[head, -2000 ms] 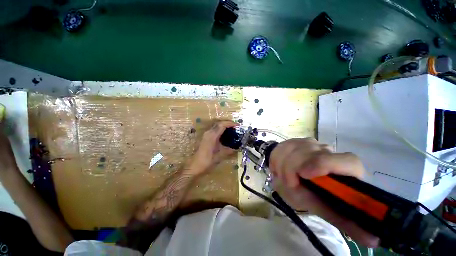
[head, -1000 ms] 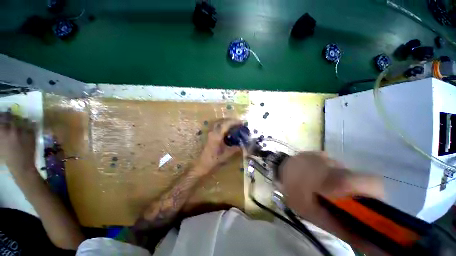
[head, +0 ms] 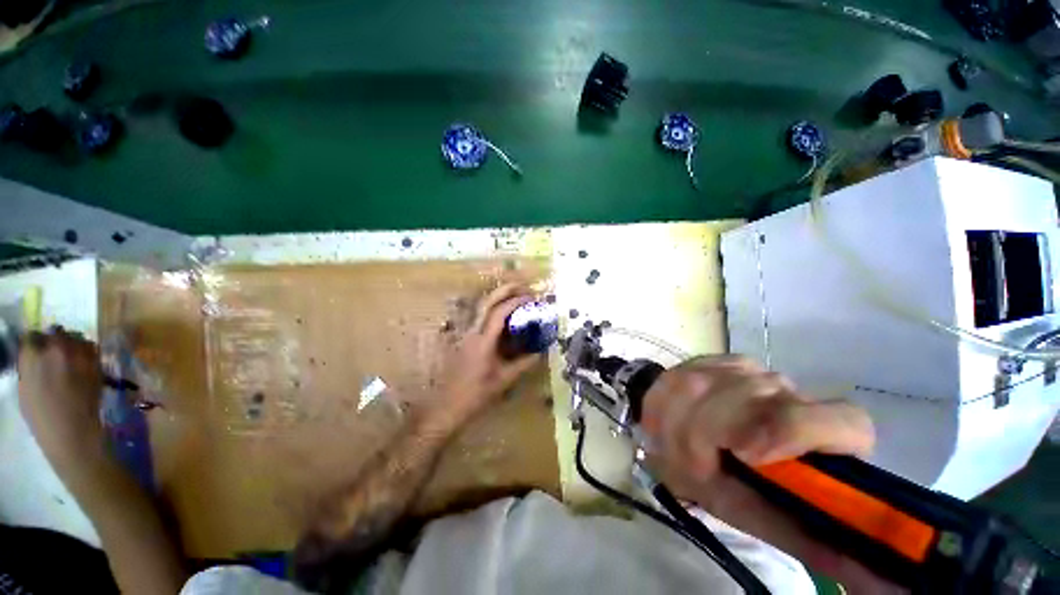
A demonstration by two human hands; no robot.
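Observation:
My left hand point(head: 479, 360) holds a small motor unit point(head: 532, 325) over the right part of the brown board point(head: 291, 465); its blue-silver patterned end face shows. My right hand point(head: 744, 418) is closed around the electric screwdriver point(head: 843, 500), black with an orange panel. The silvery screw-feed nozzle point(head: 585, 355) at its tip is just right of the unit, with a small gap between them. A black cable point(head: 593, 477) hangs beside the nozzle. The fingers partly hide the unit.
Patterned discs with wires point(head: 465, 147) and black housings point(head: 604, 86) lie on the green belt point(head: 349, 174). A white feeder box point(head: 849, 314) stands at right. A paper scrap point(head: 372, 393) and dark specks lie on the board. Another person's arm point(head: 81, 418) is at left.
The parts on the belt have shifted left. The unit in my left hand now shows its patterned face, and the nozzle has a gap from it. The other person's arm has moved at left.

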